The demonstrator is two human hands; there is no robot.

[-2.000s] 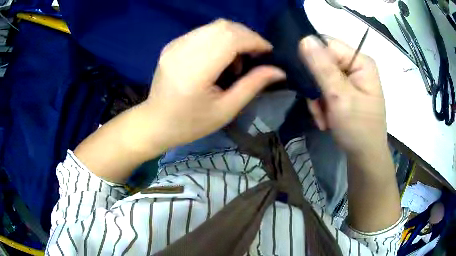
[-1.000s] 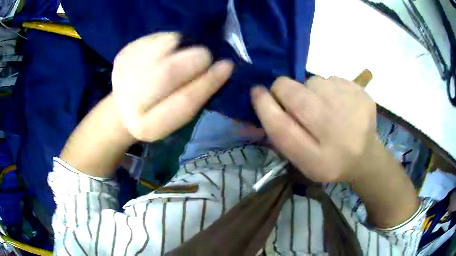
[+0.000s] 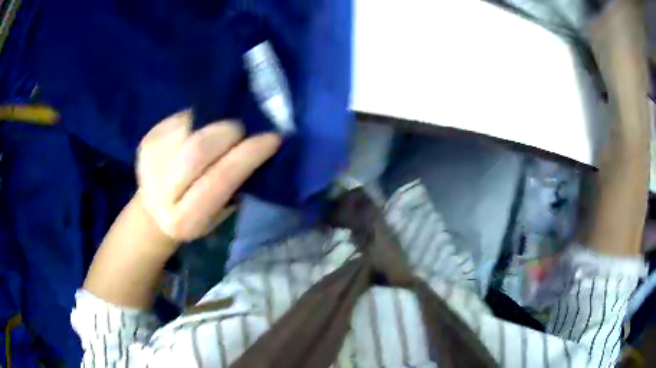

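The navy garment [image 3: 180, 65] spreads over the left and top centre, down towards the lap. A white label or patch [image 3: 270, 86] shows on it near its right part; any print is blurred. My left hand [image 3: 205, 172] holds the garment's lower part between thumb and fingers, just below the white patch. My right hand [image 3: 624, 18] is at the top right edge, blurred and partly cut off, with the forearm raised beside the table. Its fingers, and whether it holds anything, cannot be made out.
The white table [image 3: 467, 72] with a dark front edge is right of the garment. Blurred dark tools lie at its top right. A yellow bar [image 3: 29, 113] is at the left. A crinkled clear plastic bag [image 3: 550, 215] with reddish bits is below the table edge.
My right hand has let go of the garment and moved up to the far right. My left hand still holds the cloth. The view has shifted, and more of the white label shows.
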